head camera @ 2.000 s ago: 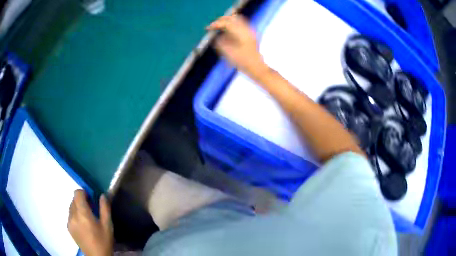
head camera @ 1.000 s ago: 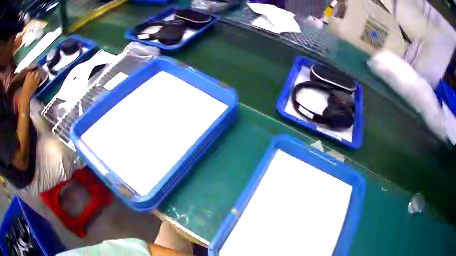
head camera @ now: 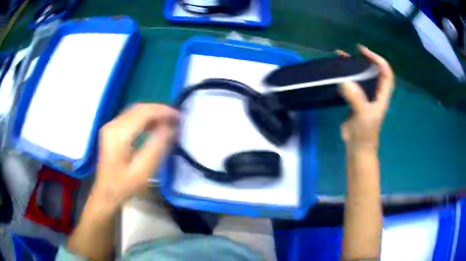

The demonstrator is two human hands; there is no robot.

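Note:
Black headphones (head camera: 219, 85) lie over a white-lined blue tray (head camera: 235, 206) in front of me, earcups to the right. My left hand (head camera: 135, 148), blurred, pinches the headband at the tray's left side; its fingertips cover that part of the band. My right hand (head camera: 365, 97) grips the right end of a black oval case (head camera: 311, 84) with a pale silver rim. The case is tilted over the tray's upper right corner, its left end close to the upper earcup. Blur hides whether they touch.
A white-lined blue tray (head camera: 71, 97) stands at left on the green bench. Another tray (head camera: 219, 19) with a black item is beyond, on the darker strip. A red stool (head camera: 51, 199) is at lower left. A blue bin (head camera: 449, 229) with a white sheet is below the bench edge at right.
The near tray, bare-lined a second ago, now has headphones in it. Both hands have come into view over it, the right one with the case. The view has turned towards this tray.

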